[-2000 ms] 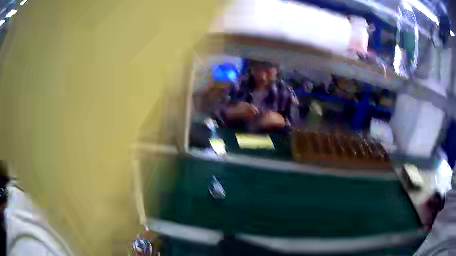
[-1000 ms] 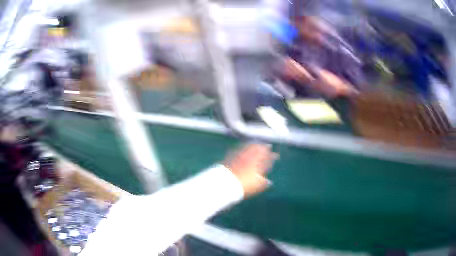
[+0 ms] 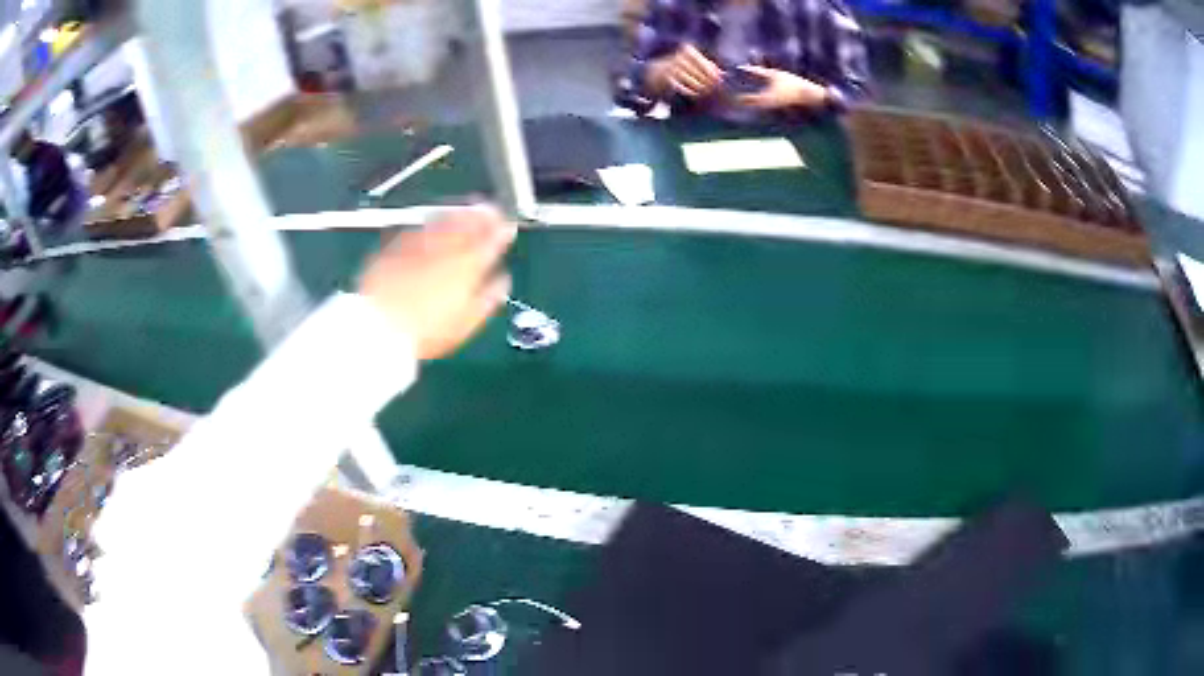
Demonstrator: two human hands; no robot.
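My left hand [image 3: 442,275], in a white sleeve, reaches over the green belt and is blurred; I cannot tell whether it holds anything. A small loudspeaker [image 3: 532,329] with a pale lead lies on the belt just right of the hand. The brown speaker tray [image 3: 413,561] with several round speakers is at the lower left, partly behind the sleeve. Another loudspeaker [image 3: 477,633] with its lead lies on the green bench beside the tray. A black foam sheet [image 3: 687,594] lies at the bottom centre, overlapping the belt's edge. My right hand is not in view.
The green conveyor belt [image 3: 792,343] has scuffed white edges. White uprights [image 3: 218,185] stand at the left. Across the belt are a person's hands [image 3: 726,82], a pale yellow sheet [image 3: 742,155] and a brown divider box [image 3: 997,178]. Another person is at the far left.
The view has steadied and shifted down, showing the bench and black sheet. My left hand has moved left in the picture, and the speaker on the belt now shows beside it.
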